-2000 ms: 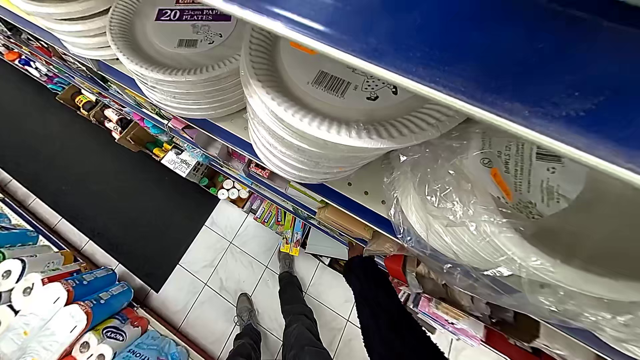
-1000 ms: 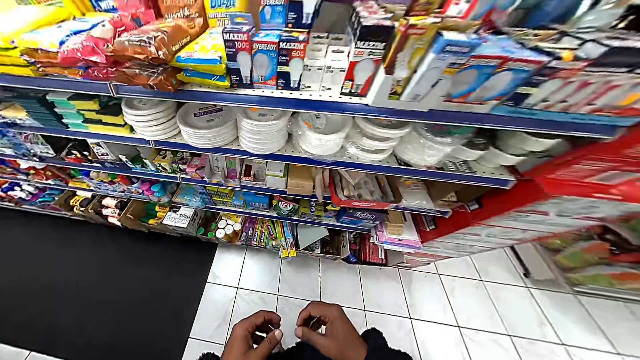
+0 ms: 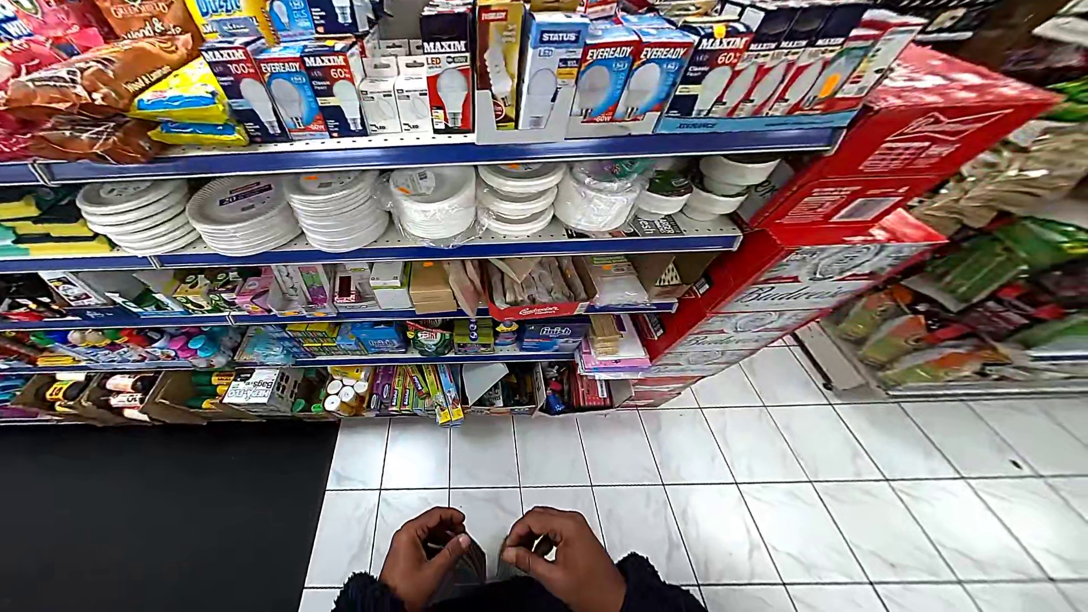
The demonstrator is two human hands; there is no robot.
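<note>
Low in the head view, my left hand [image 3: 427,554] has its fingers curled toward the thumb, over the white floor tiles. My right hand [image 3: 563,557] is beside it on the right, fingers bent and thumb near the index fingertip. A gap separates the two hands. Whether anything small lies between the fingertips cannot be told. Beyond them stand shop shelves with stacks of white paper plates [image 3: 241,208], wrapped white bowls [image 3: 599,200] and boxed light bulbs [image 3: 450,85] above. Rolls of bags and wrap boxes [image 3: 415,391] fill the bottom level.
A black mat [image 3: 153,510] covers the floor at the left; white marble-look tiles [image 3: 816,510] lie to the right. Red beer cartons [image 3: 816,212] are stacked at the shelf's end. Another rack with packaged goods [image 3: 943,331] stands at the far right.
The view has swung up and back from the close plate stacks. Both hands are now side by side in front of me; two seconds ago a dark sleeve reached toward the lower shelf.
</note>
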